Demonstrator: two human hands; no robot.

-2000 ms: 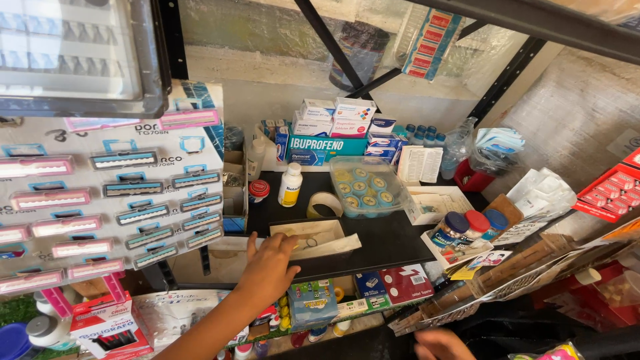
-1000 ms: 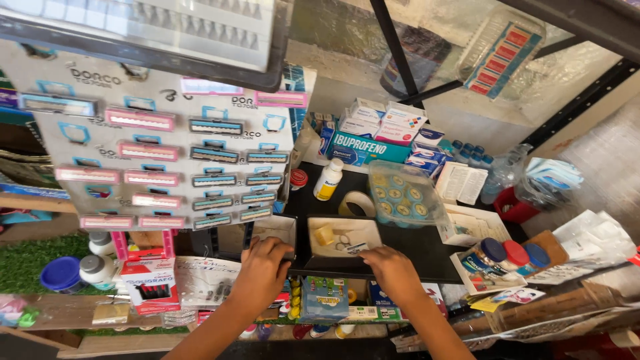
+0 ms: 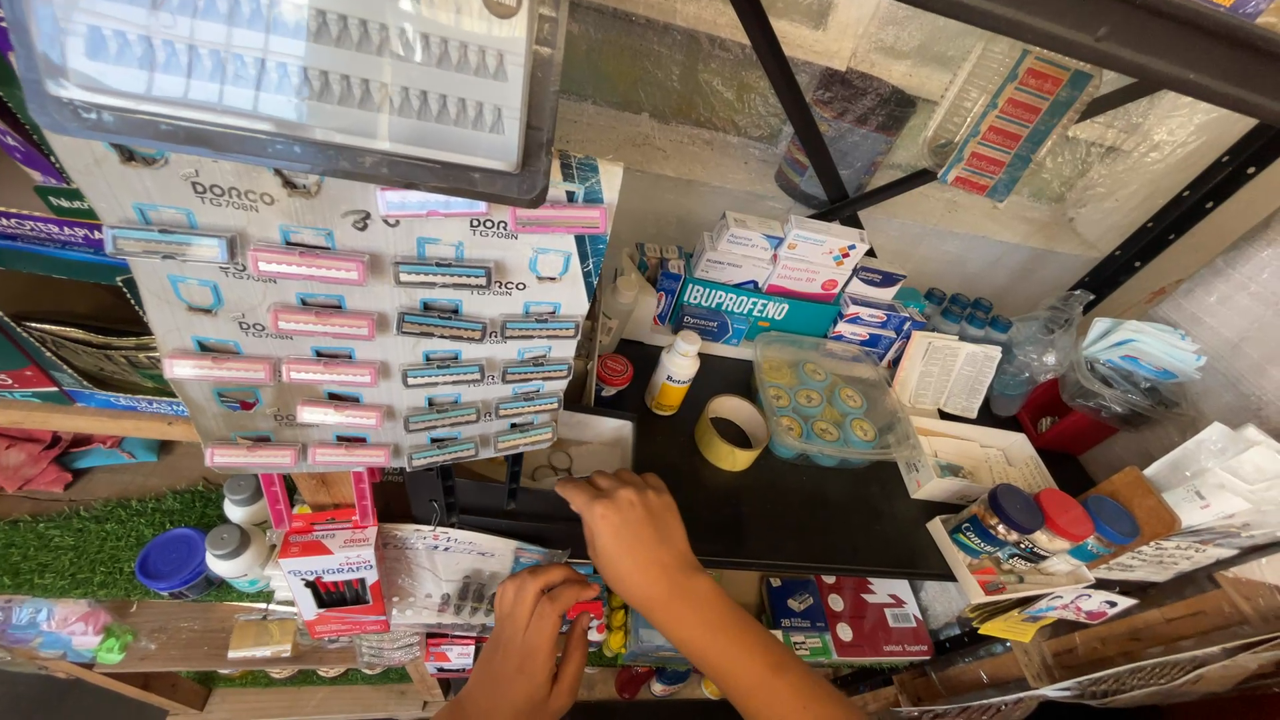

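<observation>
My right hand (image 3: pixel 625 515) is at the front edge of the black shelf (image 3: pixel 810 515), fingers bent beside a shallow white box (image 3: pixel 600 440). Metal finger loops, like those of scissors, show in the box, which is partly hidden behind the razor card (image 3: pixel 380 390). Lower and to the left is my left hand (image 3: pixel 545 620), its thumb and fingers around or just in front of a small red item (image 3: pixel 585 607); its grip is unclear. A roll of tape (image 3: pixel 732 432) and a white Betadine bottle (image 3: pixel 675 373) stand behind my right hand.
Medicine boxes (image 3: pixel 760 310) stand at the back, near a clear tub of round tins (image 3: pixel 830 400). At right, a white tray (image 3: pixel 1000 590) holds lidded jars. A pen box (image 3: pixel 335 580) hangs at left. A clear lash case (image 3: pixel 290 90) overhangs the razor card.
The open box with the scissors-like item has moved left from the shelf's middle to behind the razor card. My left hand has come down off the shelf edge, and my right hand has moved left.
</observation>
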